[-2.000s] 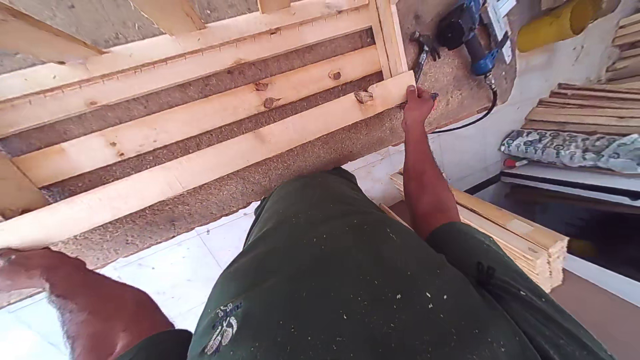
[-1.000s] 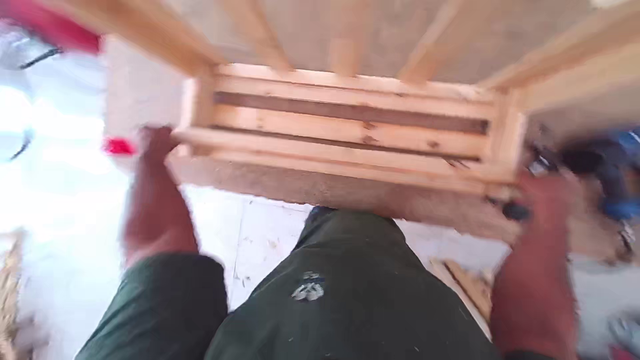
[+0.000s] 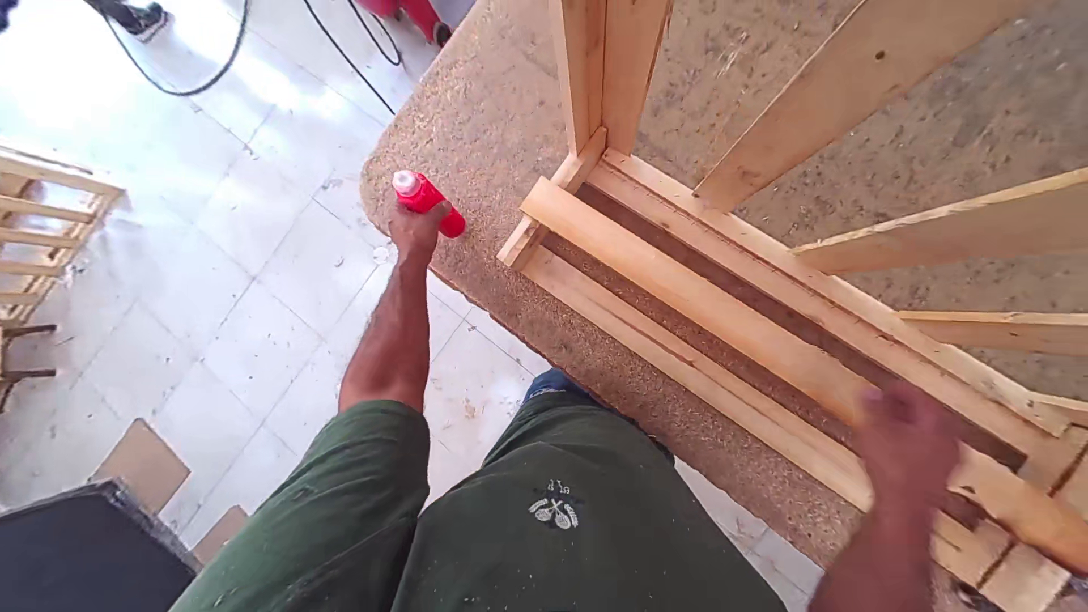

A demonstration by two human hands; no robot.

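Observation:
My left hand [image 3: 418, 228] is closed around a red plastic bottle [image 3: 431, 204] with a pale cap, over the corner of the particleboard worktop [image 3: 476, 110]. To its right lies a wooden frame of slats, with upright boards [image 3: 586, 76] rising from its far side. A loose-looking slat [image 3: 705, 293] rests across the frame's end pieces, between the near rail [image 3: 680, 365] and the far rail. My right hand [image 3: 909, 433], blurred, is at the right part of this slat; whether its fingers grip it cannot be told.
Black cables [image 3: 204, 85] run over the tiled floor [image 3: 280, 340] at the upper left. A slatted wooden piece [image 3: 51, 204] stands at the left edge, and a dark box-like object [image 3: 93, 544] is at the lower left. Several angled boards [image 3: 867, 85] extend over the worktop.
My left hand has left the slat's left end and now holds the red bottle, which lay on the worktop a second ago. The view has swung left.

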